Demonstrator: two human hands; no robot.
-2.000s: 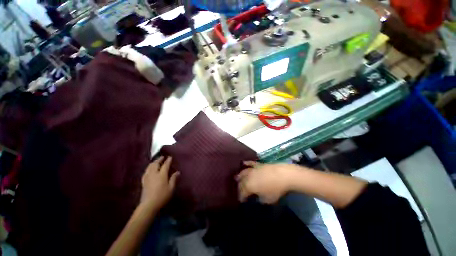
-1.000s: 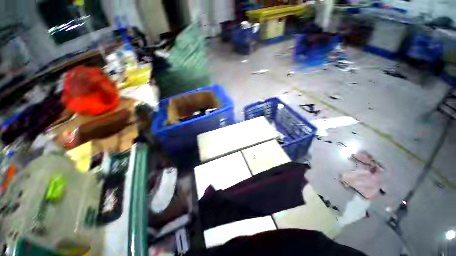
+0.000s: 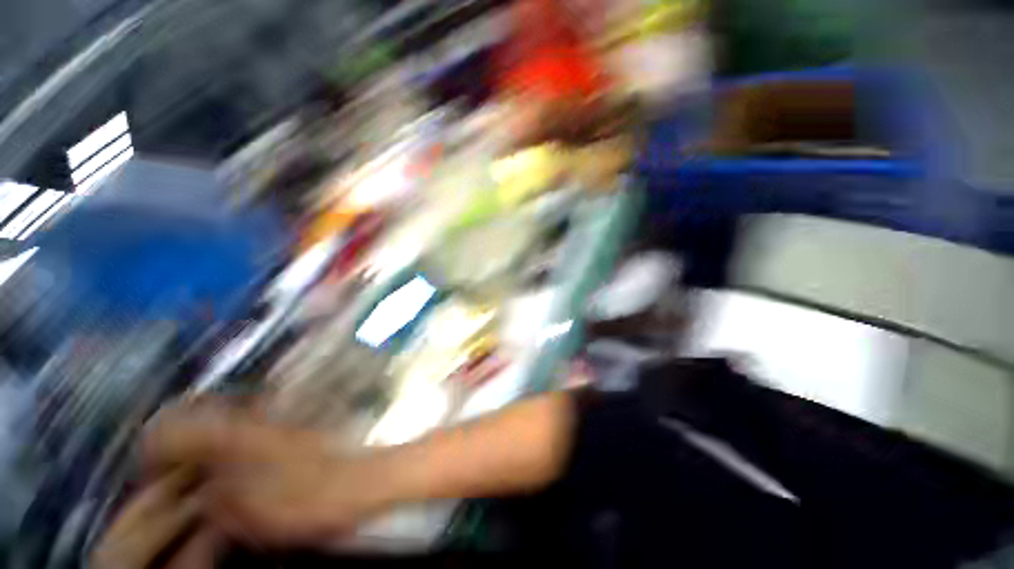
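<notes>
The frame is heavily blurred by motion. My right hand [image 3: 267, 478] is at the lower left, its forearm reaching across from a black sleeve. Its fingers are smeared, and any cloth in them cannot be made out. A blurred skin-coloured shape below it at the bottom left edge may be my left hand [image 3: 150, 525]; its fingers cannot be told apart. The sewing machine [image 3: 489, 250] is behind the forearm, with its bright white screen [image 3: 397, 311]. A yellow and red smear beside it may be the snips [image 3: 476, 353].
White board surfaces [image 3: 801, 345] are at the right, partly behind the black sleeve. A blue crate [image 3: 801, 167] with a brown box inside stands at the upper right. A round blue shape [image 3: 167, 256], possibly the fan, is at the left. Red and yellow clutter lies behind the machine.
The view swung right to the boards and floor, then partly back left. My right hand is in view again. The dark piece seen on the white boards is no longer distinguishable.
</notes>
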